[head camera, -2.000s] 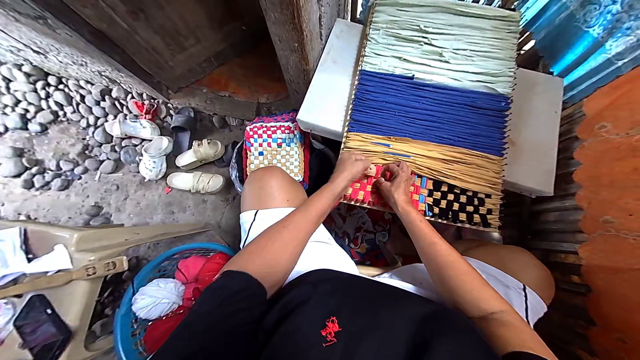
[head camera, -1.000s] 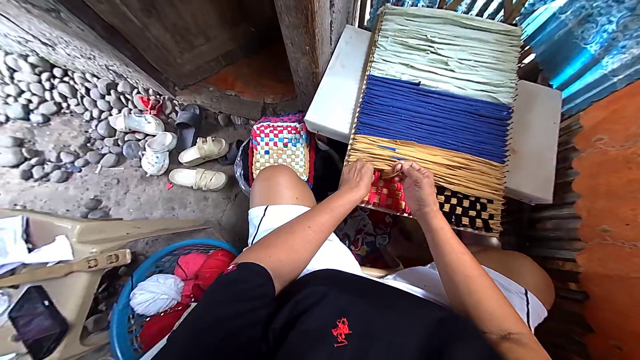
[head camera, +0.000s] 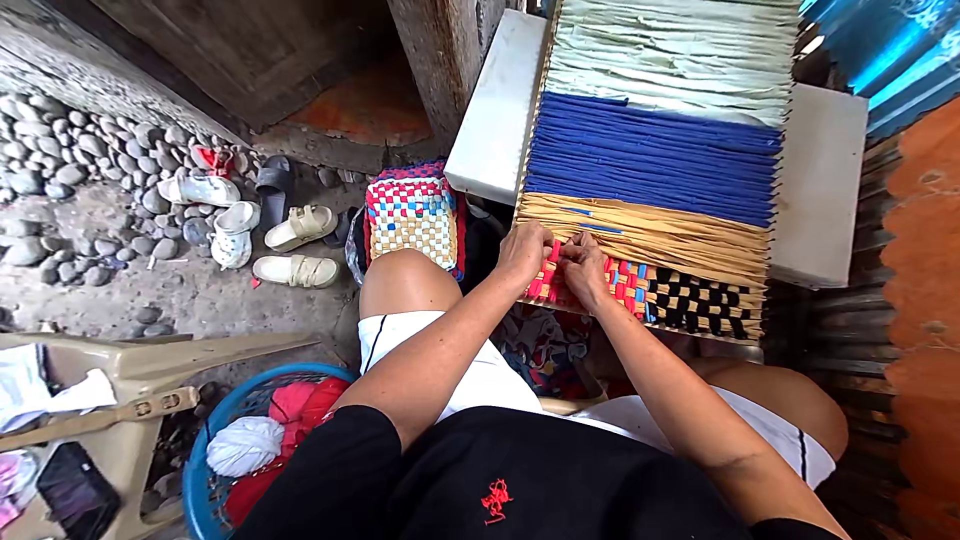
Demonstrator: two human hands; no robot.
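A loom frame with pegged edges stands in front of me, strung with pale green, blue [head camera: 652,157] and tan fabric strips [head camera: 660,232]. Along its near edge lies a woven checked band, red at the left and black [head camera: 701,300] at the right. My left hand [head camera: 527,251] is at the left end of the tan strips, fingers bent at a red fabric strip [head camera: 553,259]. Close to its right, my right hand [head camera: 586,266] has its fingertips pinched together at the tan and red strips. What exactly lies between the fingertips is too small to tell.
A white board [head camera: 491,112] lies beneath the frame. Left of it is a stack of woven checked mats [head camera: 414,217]. A blue basket [head camera: 196,480] holds white yarn [head camera: 245,446] and red material. Beside it, a plastic chair [head camera: 135,360] bears a phone [head camera: 77,491]. Sandals [head camera: 296,271] lie on the ground.
My right hand has moved down and closer to my left hand since a second ago. Both hands remain at the woven edge.
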